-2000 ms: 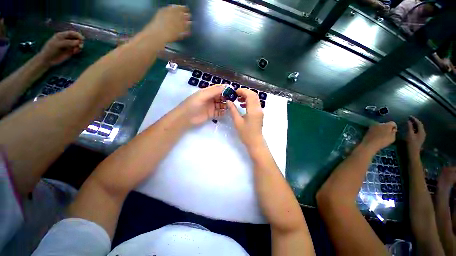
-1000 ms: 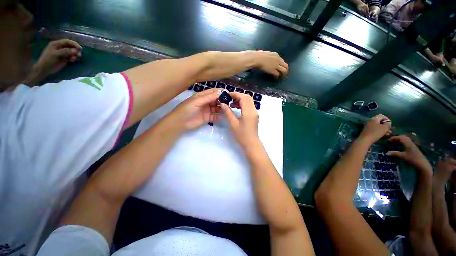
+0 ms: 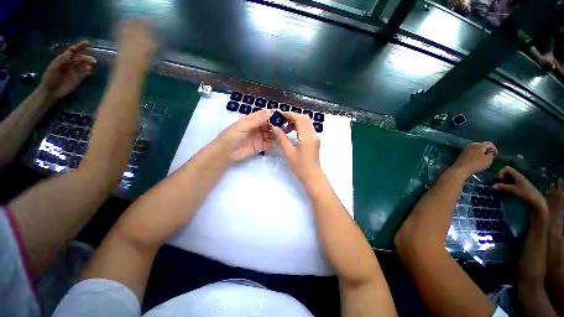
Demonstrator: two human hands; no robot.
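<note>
A small dark square unit with a light rim (image 3: pixel 277 119) is held between my two hands above the far part of the white sheet (image 3: pixel 260 217). My left hand (image 3: pixel 250 135) pinches it from the left with its fingertips. My right hand (image 3: pixel 300 139) grips it from the right, thumb below. Small black rounded-square covers (image 3: pixel 261 102) lie in close rows along the sheet's far edge, partly hidden behind my hands. A tiny dark part (image 3: pixel 262 152) lies on the sheet just below my hands.
A small white piece (image 3: pixel 205 90) lies at the sheet's far left corner. A neighbour's blurred arm (image 3: pixel 117 117) reaches forward at left. Another worker's arms (image 3: pixel 439 217) and a blister tray (image 3: pixel 479 217) are at right. Beyond is the dark conveyor (image 3: pixel 297 56) with a loose unit (image 3: pixel 459 119).
The left neighbour's arm has swung across beyond the sheet and back to the left. Loose units on the conveyor have shifted. My hands keep hold of the unit, whose tilt changed slightly.
</note>
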